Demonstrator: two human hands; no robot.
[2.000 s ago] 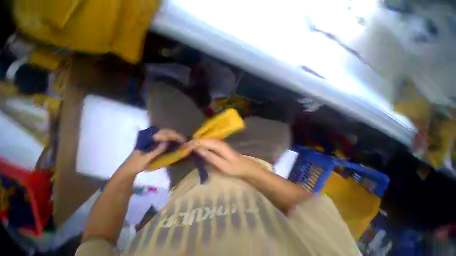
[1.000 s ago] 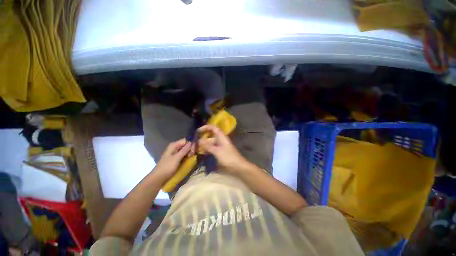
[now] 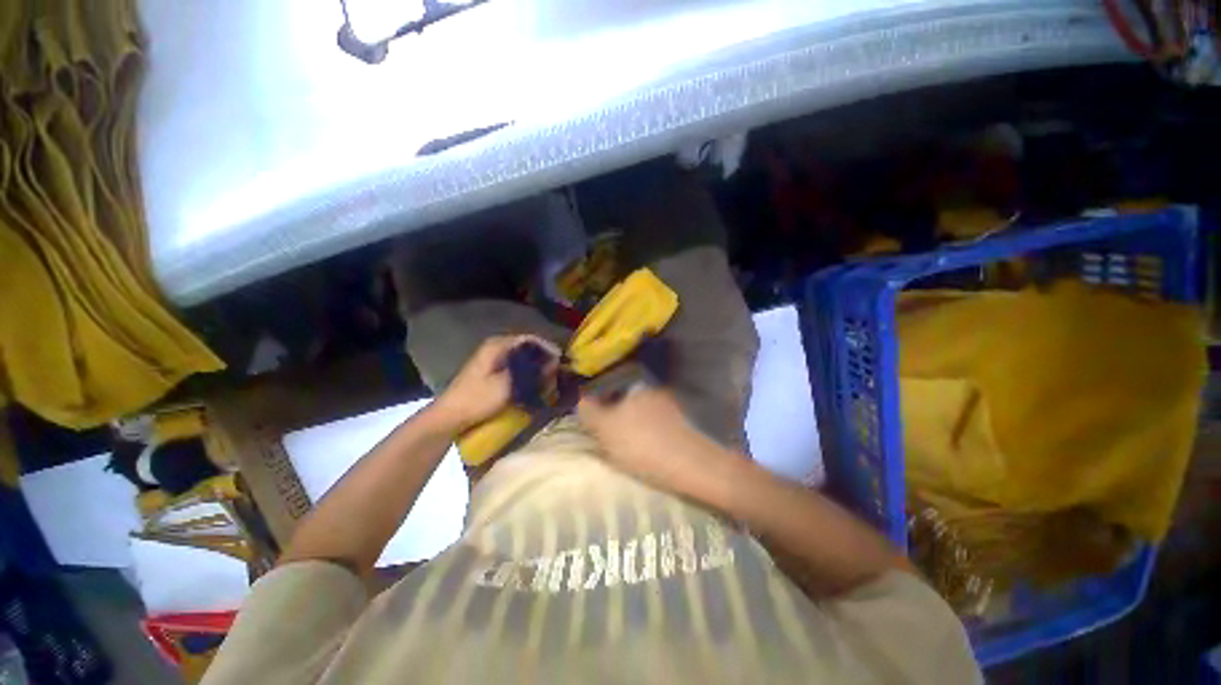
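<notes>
A thick yellow folded bundle (image 3: 623, 321) lies slantwise over my lap, its upper end towards the table and its lower end by my left wrist. A navy cloth band (image 3: 532, 375) crosses around its middle. My left hand (image 3: 485, 380) holds the navy band and the bundle from the left. My right hand (image 3: 632, 422) is at the right of the band, blurred, with navy cloth showing just above it. Its fingertips are partly hidden, so its grip is unclear.
The white table edge (image 3: 536, 167) crosses above my lap. Mustard panels (image 3: 67, 254) hang at its left. A blue crate (image 3: 857, 402) with mustard cloth (image 3: 1058, 415) stands right. A cardboard box (image 3: 261, 448), white sheet (image 3: 362, 462) and red basket (image 3: 188, 626) are left.
The view has swung and tilted. My right hand has moved down and right from the band, more navy cloth shows beside it, and the hands are farther apart.
</notes>
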